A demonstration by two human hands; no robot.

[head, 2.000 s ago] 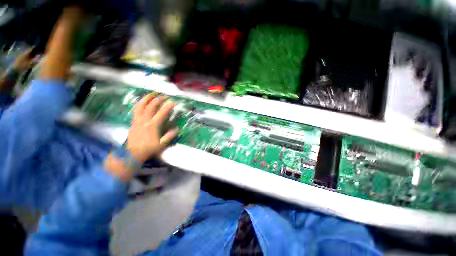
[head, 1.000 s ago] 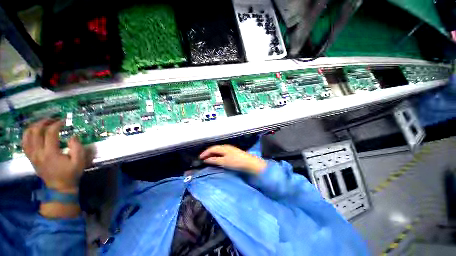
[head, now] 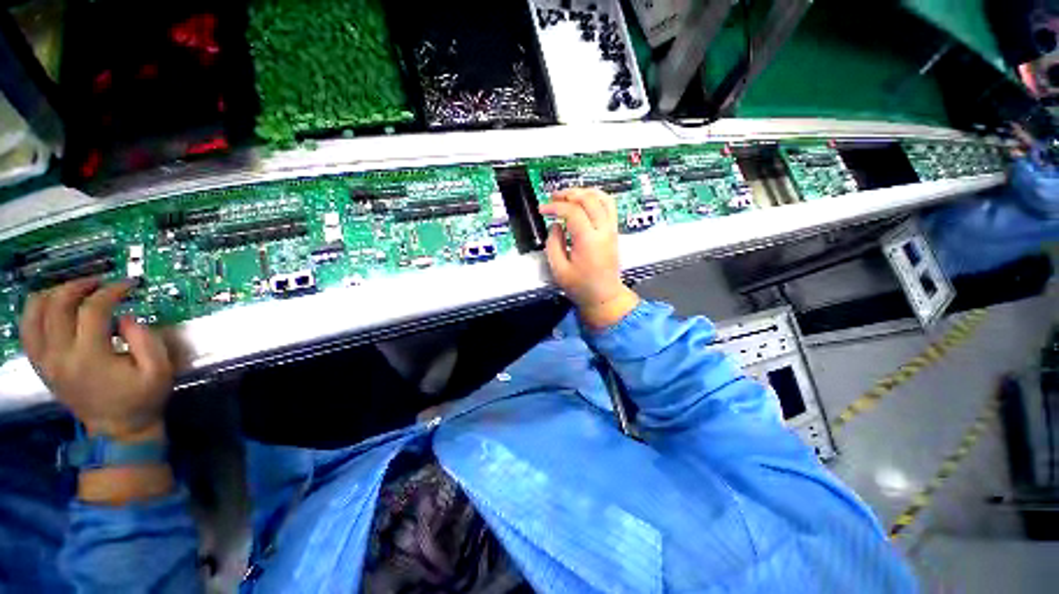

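Green circuit boards lie in a row between two pale rails. My left hand, with a blue wrist strap, rests over the board at the far left; its fingertips are on the board's near part, and whether it holds anything cannot be told. My right hand is over the near rail, at the left edge of another board, beside a dark gap between boards. Its fingers are bent, and whether they hold a part cannot be told.
Behind the far rail stand a dark bin with red pieces, a bin of green pieces, a black bin with silver pieces and a white tray with black pieces. Another person's blue sleeve is at the right.
My right hand has risen from in front of my smock to the near rail and board edge. My left hand stays over the left board, slightly further left in view.
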